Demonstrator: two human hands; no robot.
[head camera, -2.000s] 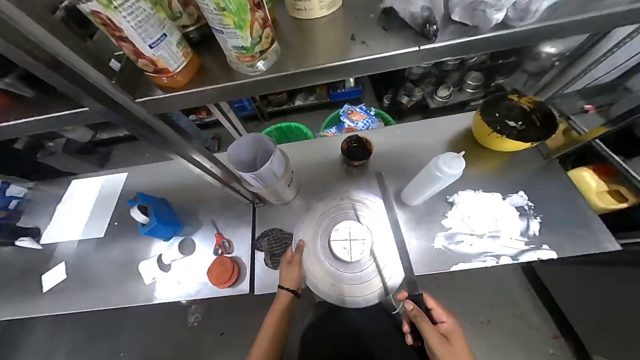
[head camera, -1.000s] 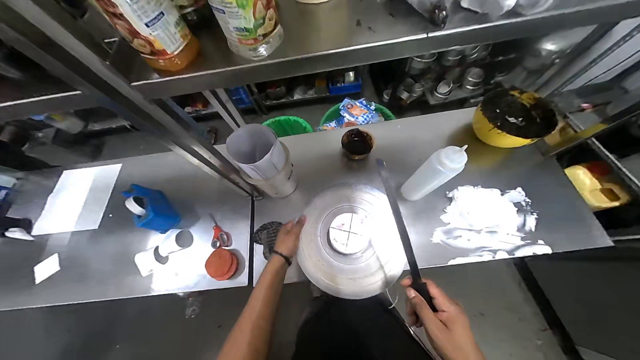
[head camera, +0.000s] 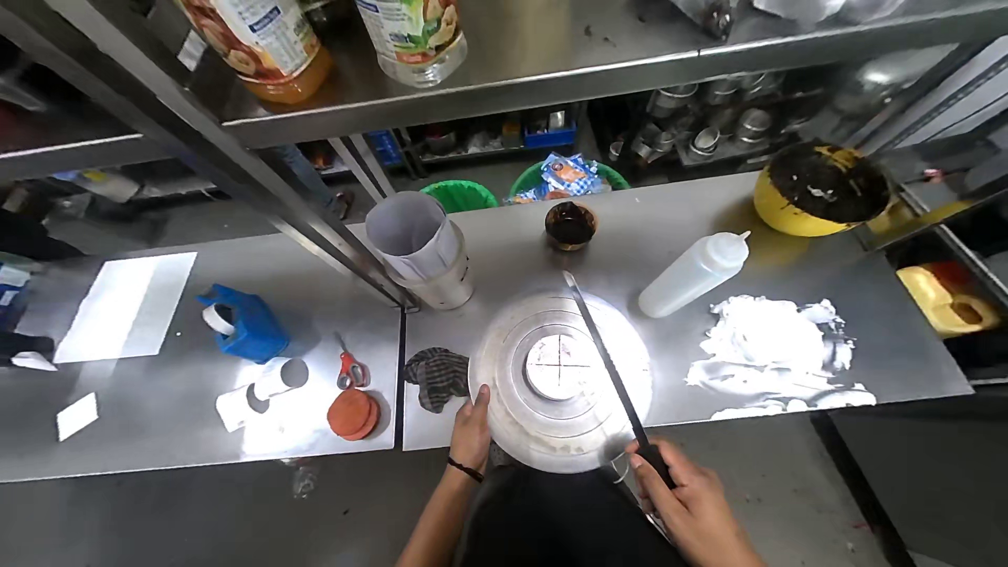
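My left hand (head camera: 472, 433) touches the left rim of a round metal cake turntable (head camera: 512, 417) with ring lines and a white centre marked by a cross. In my right hand (head camera: 681, 492) is the black handle of a long, narrow palette knife (head camera: 602, 350), its blade slanting up and left over the turntable. A dark striped cloth (head camera: 438, 378) lies left of the turntable. Behind it is a small bowl of dark brown substance (head camera: 570, 226). A translucent squeeze bottle (head camera: 693, 274) lies or leans to the right, near a spread of white cream (head camera: 776, 350) on the steel table.
A tall grey container (head camera: 425, 252) stands behind left. A yellow bowl (head camera: 819, 193) with dark contents is at back right. On the left are red-handled scissors (head camera: 351, 370), orange-red discs (head camera: 353, 414), a blue tape dispenser (head camera: 244, 323) and white paper (head camera: 126, 307). A steel shelf (head camera: 504, 106) overhangs the back.
The knife has swung from the turntable's right side to slant over its right part. My left hand has stayed near the left rim.
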